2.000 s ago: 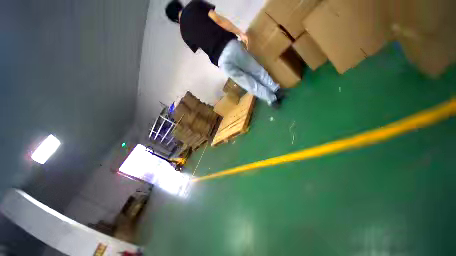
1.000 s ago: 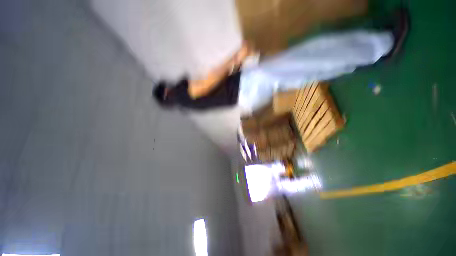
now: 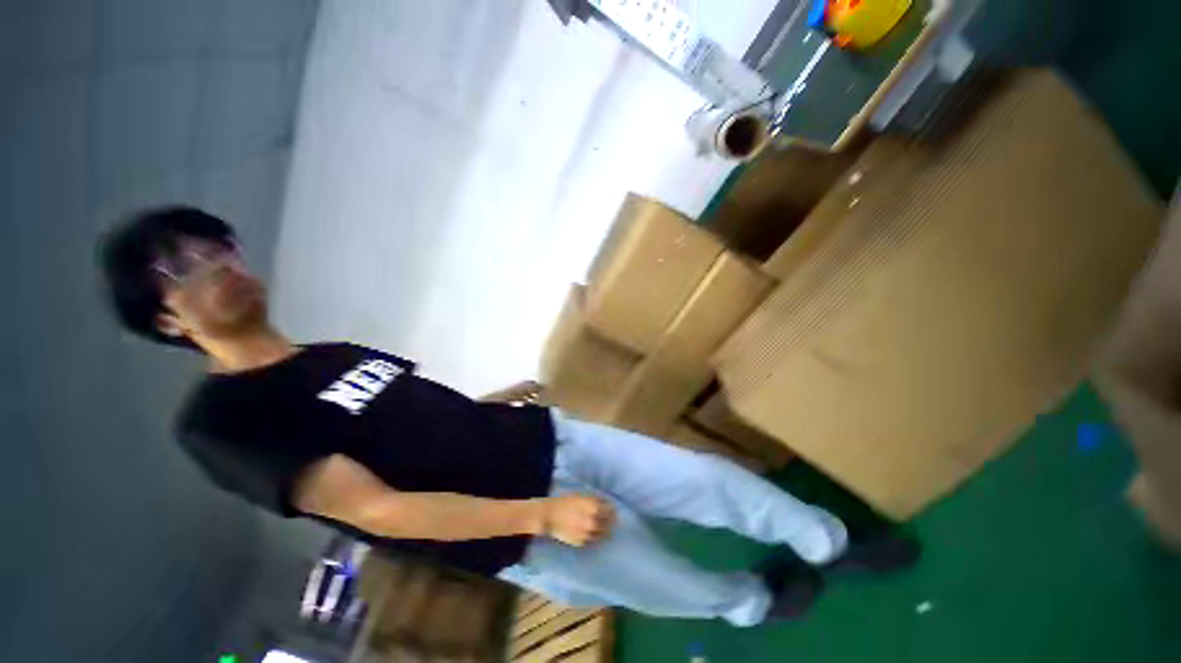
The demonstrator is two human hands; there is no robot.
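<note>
Neither of my hands is in view. The picture is tilted strongly sideways. Nearest in front of me are brown cardboard: a large stack of flat sheets (image 3: pixel 952 292) at the right, and cartons (image 3: pixel 654 279) beside it near the white wall. A person in a black T-shirt (image 3: pixel 427 434) and light blue jeans stands at the left and centre, one arm bent across the waist.
A wooden pallet (image 3: pixel 560 632) and brown stacked goods (image 3: pixel 427 611) are behind the person. A white roll with a dark core (image 3: pixel 741 134) is at the top. A yellow object (image 3: pixel 865 18) is at the top right. The floor (image 3: pixel 842 622) is green.
The view has swung towards the cartons. The person now appears larger and faces more towards me. The yellow floor line has left the picture; the roll and yellow object have come into view.
</note>
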